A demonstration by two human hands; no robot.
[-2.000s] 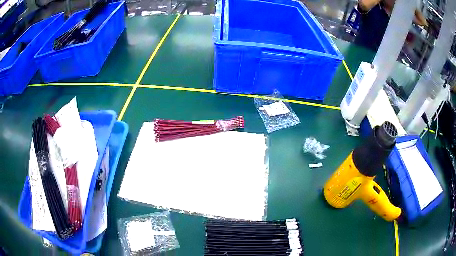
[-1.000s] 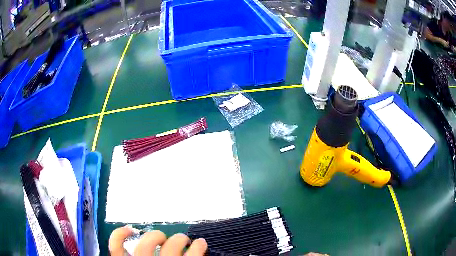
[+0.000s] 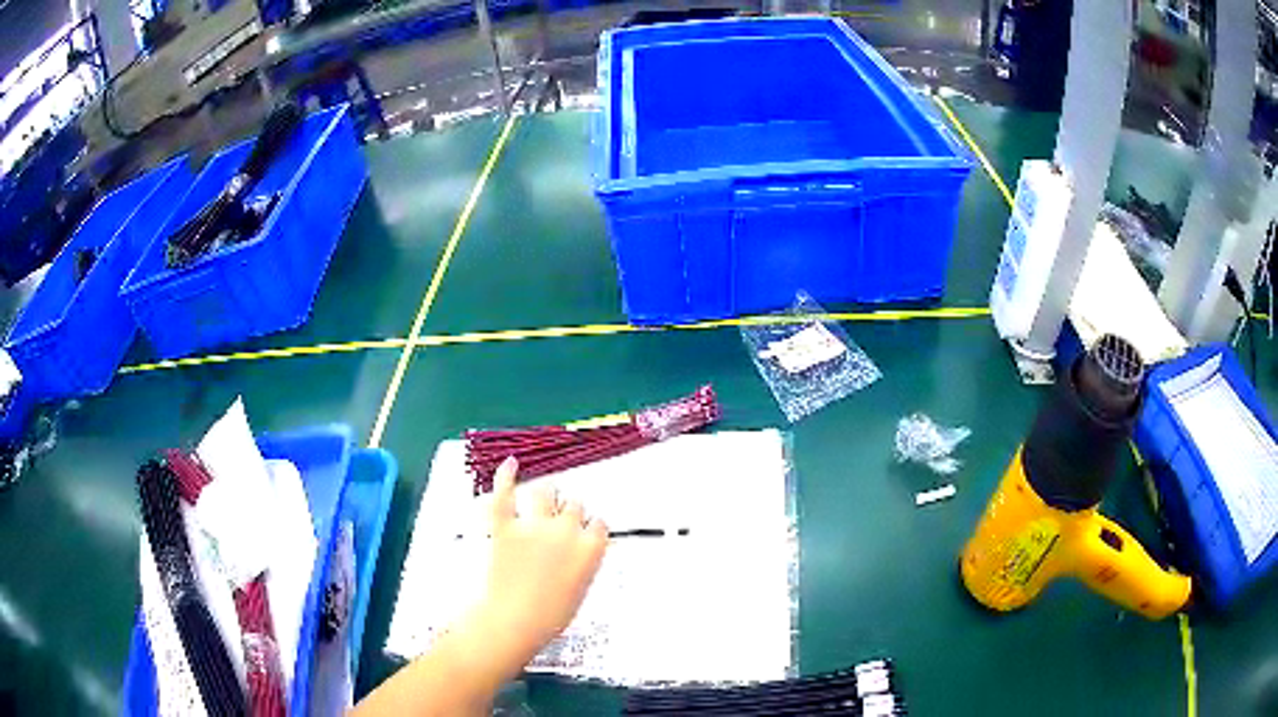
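My left hand (image 3: 540,560) reaches in from the bottom left over the white sheet (image 3: 701,602). One finger points up and the others are curled around a thin black wire (image 3: 638,532). The wire runs crosswise; its right part shows past my fingers and a small piece shows on the left. Its middle is hidden by my hand. A row of black wires (image 3: 757,696) with white right ends lies below the sheet, cut off by the bottom edge. My right hand is out of the picture.
Dark red wires (image 3: 596,441) lie across the sheet's top edge. Stacked blue trays (image 3: 330,490) with wire bundles stand left. A yellow heat gun (image 3: 1030,539), white bit (image 3: 935,495) and crumpled film (image 3: 929,443) are right. A blue tote (image 3: 792,238) and small bag (image 3: 809,357) are behind.
My left hand has moved from the black wires at the bottom up over the sheet, now with a single wire. The view has shifted, and the fingertip at the bottom right has gone.
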